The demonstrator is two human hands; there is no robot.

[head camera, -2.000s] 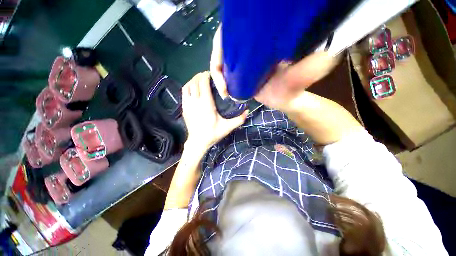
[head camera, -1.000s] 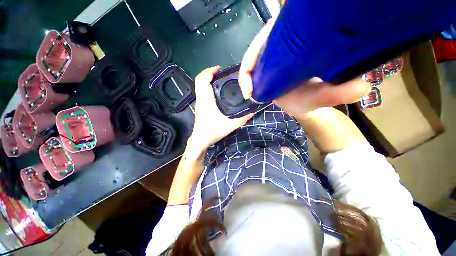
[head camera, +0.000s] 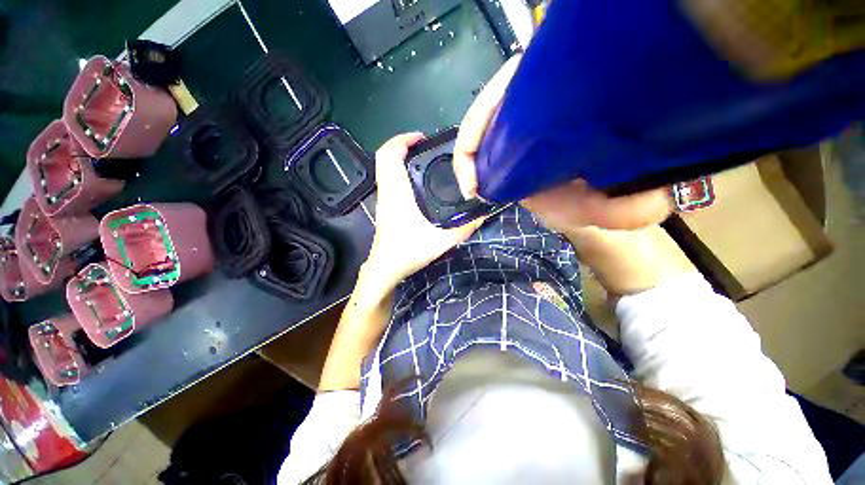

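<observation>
A black end cover (head camera: 439, 180) with a round centre lies flat between my hands near the bench's front edge. What is under it is hidden. My left hand (head camera: 403, 213) grips its left and near sides, thumb and fingers around it. My right hand (head camera: 569, 199) is closed around the thick blue electric screwdriver (head camera: 607, 104), whose narrow end points down at the cover's right side. The blue barrel fills the upper right and hides part of the hand. The metal tip and any screw cannot be made out.
Several pink housings (head camera: 142, 246) stand at left, open ends showing. Loose black frames (head camera: 327, 169) lie left of my left hand. A grey screw feeder (head camera: 394, 28) stands at the back with specks before it. A brown cardboard box (head camera: 759, 227) at right holds a pink unit.
Since the first frame the view has shifted and the screwdriver has swung right, uncovering more of the black cover. Over the last second, both hands keep nearly the same hold.
</observation>
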